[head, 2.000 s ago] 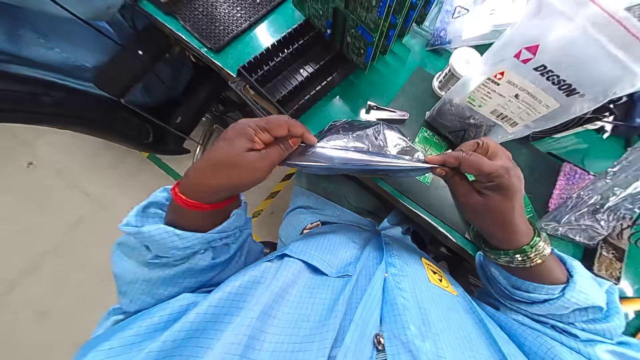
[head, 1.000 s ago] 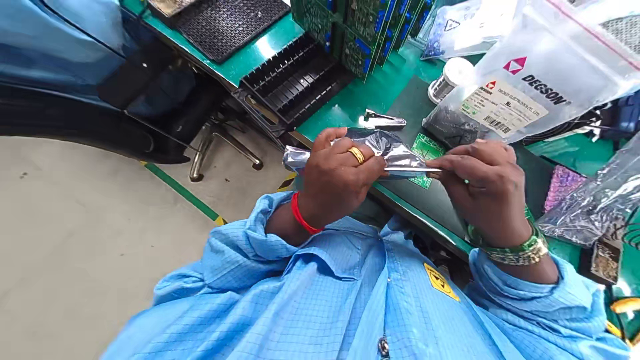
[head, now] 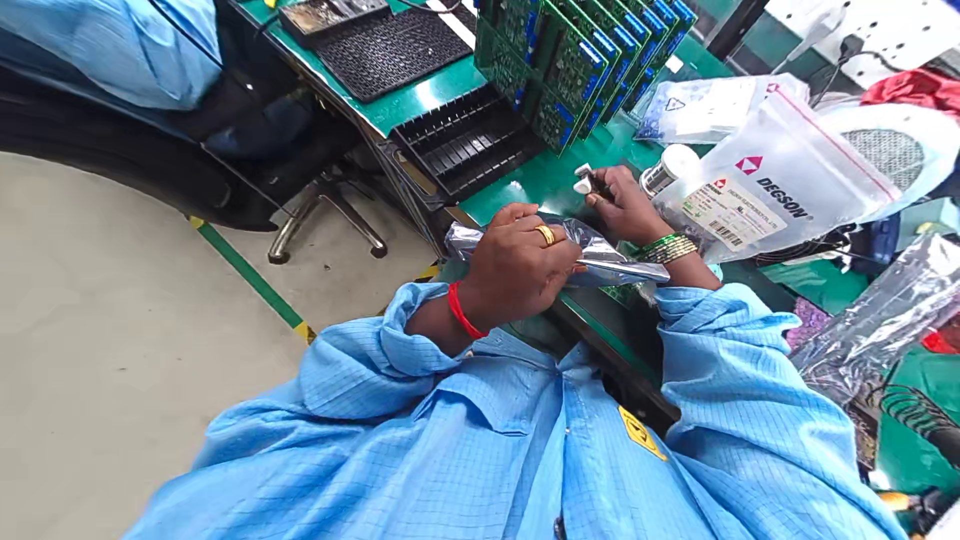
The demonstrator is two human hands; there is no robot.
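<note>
A silvery antistatic bag (head: 600, 262), folded along its near edge, is gripped by my left hand (head: 521, 262), which wears a gold ring and a red wristband. Beyond the bag my right hand (head: 626, 204), with bangles at the wrist, has its fingers on a small stapler (head: 583, 181) over the green bench mat. Part of the stapler is hidden by the fingers. A green circuit board (head: 621, 292) shows partly beneath the bag. Just right of my right hand stands a spool of solder wire (head: 670, 166).
Upright circuit boards (head: 577, 71) stand behind a black slotted rack (head: 469, 142). A black textured mat (head: 394, 49) lies at the back left. Plastic bags (head: 776, 180) and cables lie on the right. At the far left a person in blue (head: 146, 49) sits near a wheeled chair (head: 322, 214).
My right hand has let go of the bag and moved forward to the stapler, which lay on the bench before. My left hand has moved inward along the bag and now holds it alone.
</note>
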